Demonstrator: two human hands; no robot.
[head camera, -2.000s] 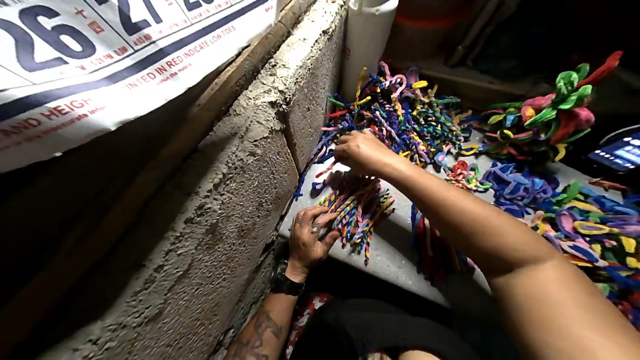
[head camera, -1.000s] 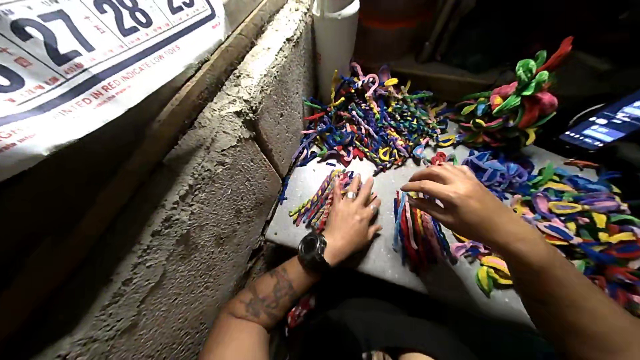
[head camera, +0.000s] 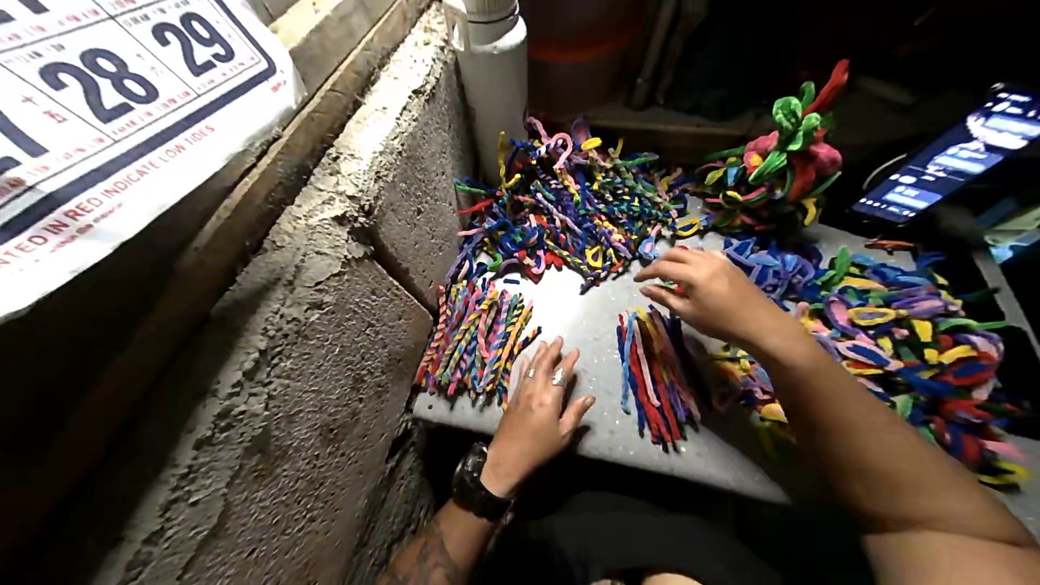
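My left hand (head camera: 540, 398), with rings and a wristwatch, rests on the grey tabletop (head camera: 585, 333), its fingers apart, at the right edge of a bundle of twisted multicoloured pipe cleaners (head camera: 475, 341). Above a bundle of straight pipe cleaners (head camera: 654, 378) in red, blue and pink hovers my right hand (head camera: 695, 288), its fingers curled apart; whether it holds a small piece cannot be told. Behind both lies a large tangled pile of twisted pipe cleaners (head camera: 569, 203). Looped pipe cleaner pieces (head camera: 902, 349) are heaped at the right, partly behind my right forearm.
A rough concrete block wall (head camera: 325, 366) borders the table's left side. A white plastic container (head camera: 496, 89) stands at the back corner. A pipe cleaner flower bunch (head camera: 788, 162) and a lit phone (head camera: 951, 158) are at the back right. A printed calendar (head camera: 122, 106) hangs upper left.
My right hand has moved from the tangled pile to above the straight bundle. My left hand, over the twisted bundle a second ago, now lies at its right side. The view has shifted right.
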